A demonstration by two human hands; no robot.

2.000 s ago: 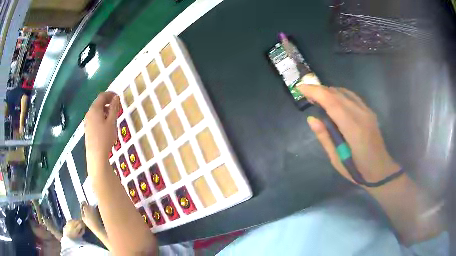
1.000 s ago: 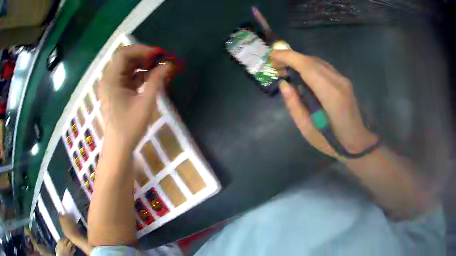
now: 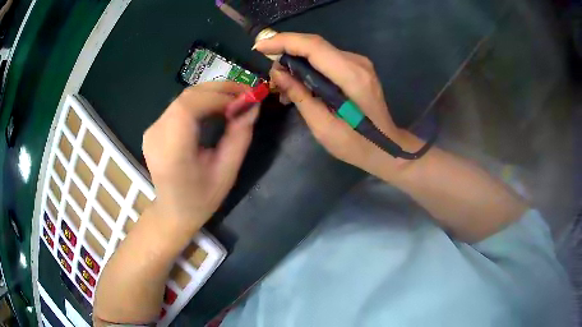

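Observation:
My left hand pinches a small red part between thumb and fingers, close to my right fingertips. My right hand holds the soldering iron, black with a green band and cream collar; its tip side points up and left, past the board. The phone board, green with a silver shield in a black case, lies on the dark mat just beyond both hands. Its near end is partly hidden by my fingers. Whether the red part touches the board I cannot tell.
The white parts tray lies at the left, partly under my left forearm, with red parts in its lower-left pockets. The green conveyor with a pale edge runs along the far left. A dark speckled pad shows at the top. The iron's cable trails by my right wrist.
My left hand has moved from the tray to beside my right fingertips with the red part. The view has shifted, so board and tray sit further left. My right hand still holds the iron.

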